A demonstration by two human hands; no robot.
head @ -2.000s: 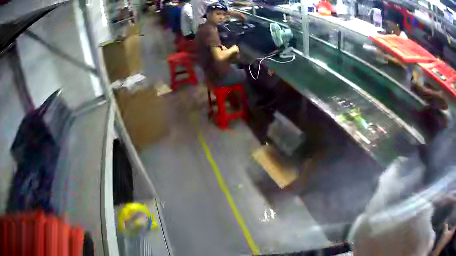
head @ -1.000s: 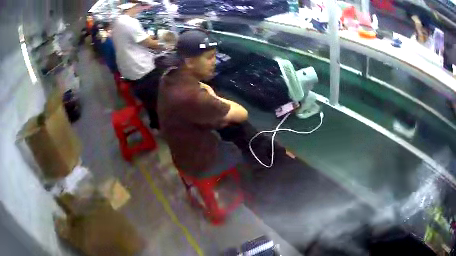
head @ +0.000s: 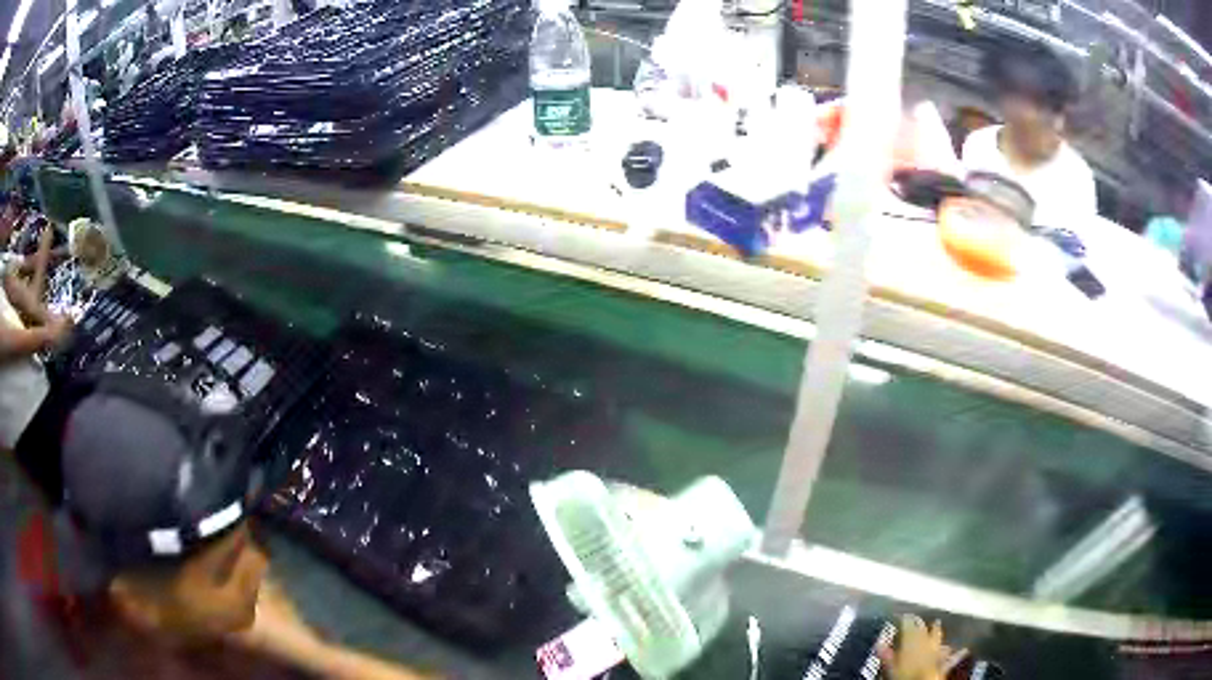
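Observation:
Several black slabs with pale stripes [head: 851, 646] stand on edge at the bottom edge, right of centre, cut off by the frame. One hand, apparently my right hand [head: 917, 651], lies against their right side with its fingers on them. It is small, blurred and mostly cut off. A little more black and pale material shows just right of the fingers. My left hand is out of the picture.
A pale green fan [head: 638, 571] stands left of the slabs, with a pink-and-white thing [head: 581, 651] beside it. A metal post [head: 837, 292] rises behind. Black trays [head: 412, 478] lie further left, near a person in a dark cap [head: 153, 465]. Another person sits across the white bench [head: 518, 186].
The view has swung right and closer to the bench. The fan and the capped person now lie lower in the picture. A hand at striped slabs now shows at the bottom edge.

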